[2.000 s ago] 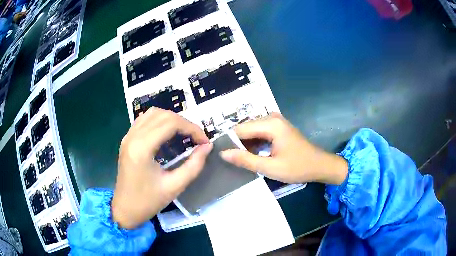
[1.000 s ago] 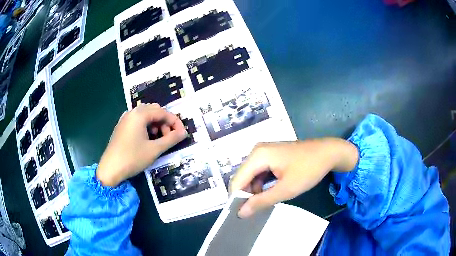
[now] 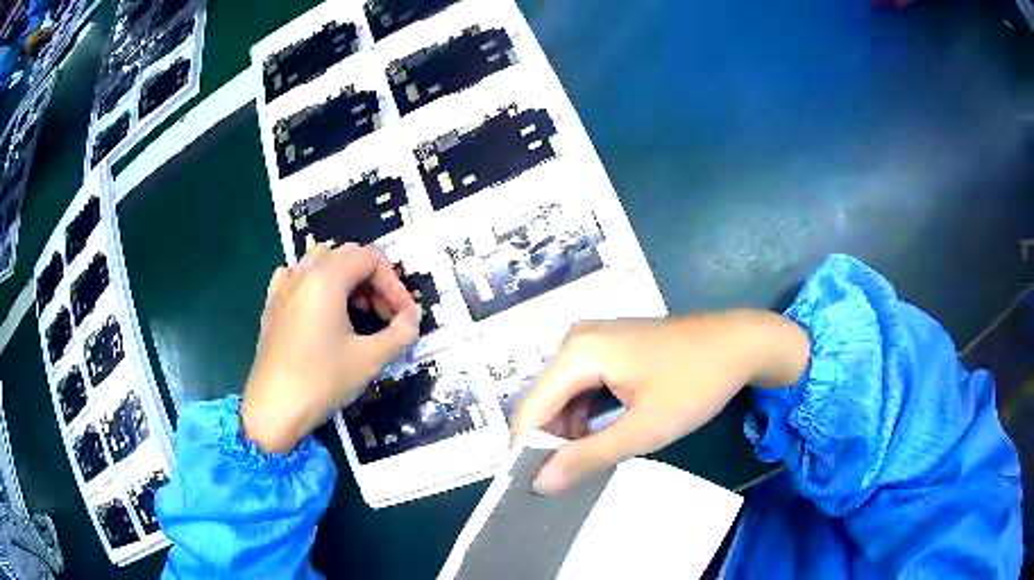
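A white blister tray point(image 3: 627, 272) holds two columns of black circuit boards in front of me. My left hand point(image 3: 335, 334) is over the left column, thumb and fingertips pinched together on a partly covered board point(image 3: 426, 297); whether a tiny piece is between them cannot be seen. My right hand point(image 3: 635, 391) holds a white release liner sheet point(image 3: 649, 523) with a grey area between thumb and fingers, over the tray's near right corner. A shiny board point(image 3: 531, 263) lies in the right column. The board below my left hand point(image 3: 414, 421) shows glare.
Another white tray point(image 3: 145, 340) of boards lies at the left, and a further tray point(image 3: 195, 85) at the upper left. A white edge strip point(image 3: 187, 130) runs between them and the tray in front. The dark green bench mat point(image 3: 737, 170) extends to the right.
The right hand has drawn the sheet back from the left fingertips toward the near edge. The left hand has gone onto the left-column board and stays there, with only a slight shift since.
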